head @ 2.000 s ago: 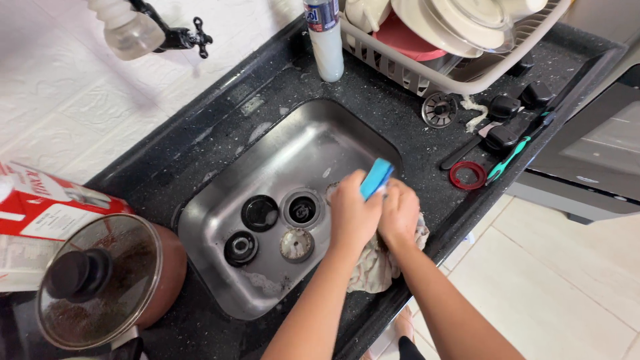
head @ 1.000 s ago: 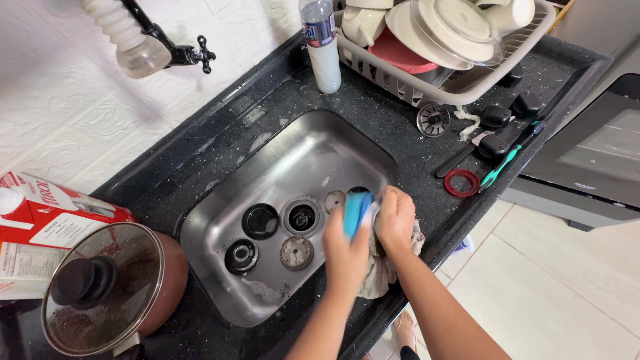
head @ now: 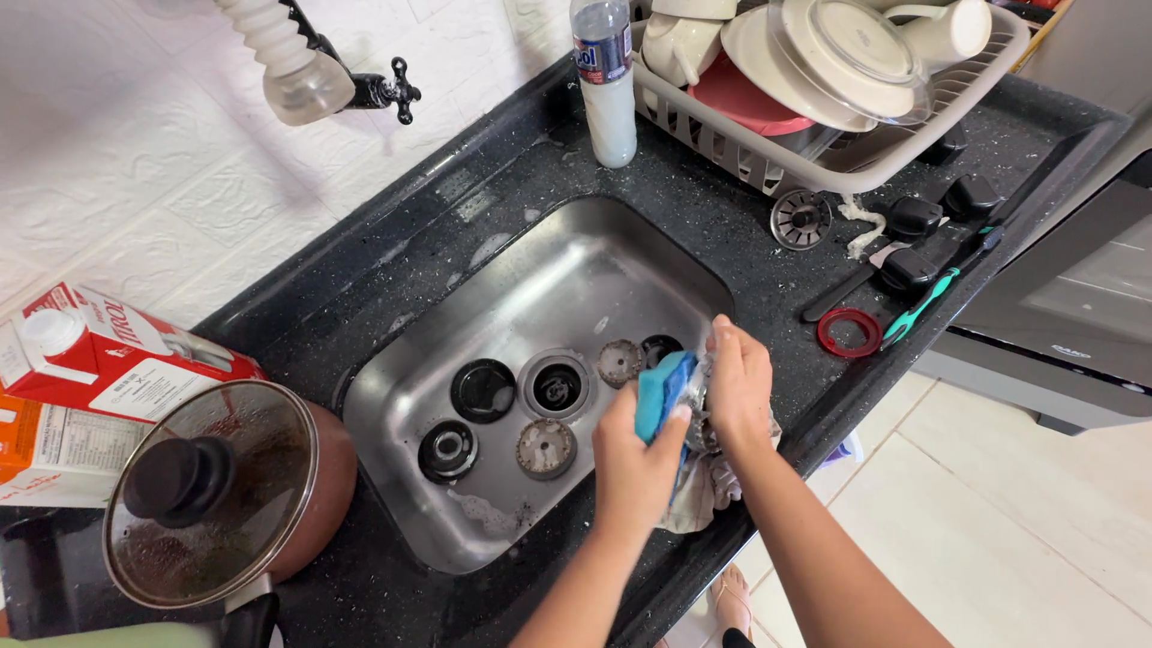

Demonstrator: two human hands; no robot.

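Observation:
My left hand [head: 634,441] grips a blue sponge [head: 661,396] at the sink's front right edge. Against the sponge, my right hand [head: 740,387] holds a small metallic piece, mostly hidden by the fingers. A crumpled cloth [head: 697,504] lies on the counter edge under both hands. In the steel sink [head: 576,261], black burner caps [head: 483,390] and round, stained metal burner parts [head: 545,448] surround the drain [head: 556,387].
On the right counter are a sink strainer [head: 801,220], black knobs [head: 907,270], a red ring [head: 849,332] and a green toothbrush [head: 922,307]. A dish rack [head: 846,175], a bottle [head: 612,117], a lidded pot [head: 328,486] and cartons [head: 135,360] stand around the sink.
Both hands stay together at the sink's front right edge, while the sponge's tilt changes between the frames. The sink parts in plain view keep their places.

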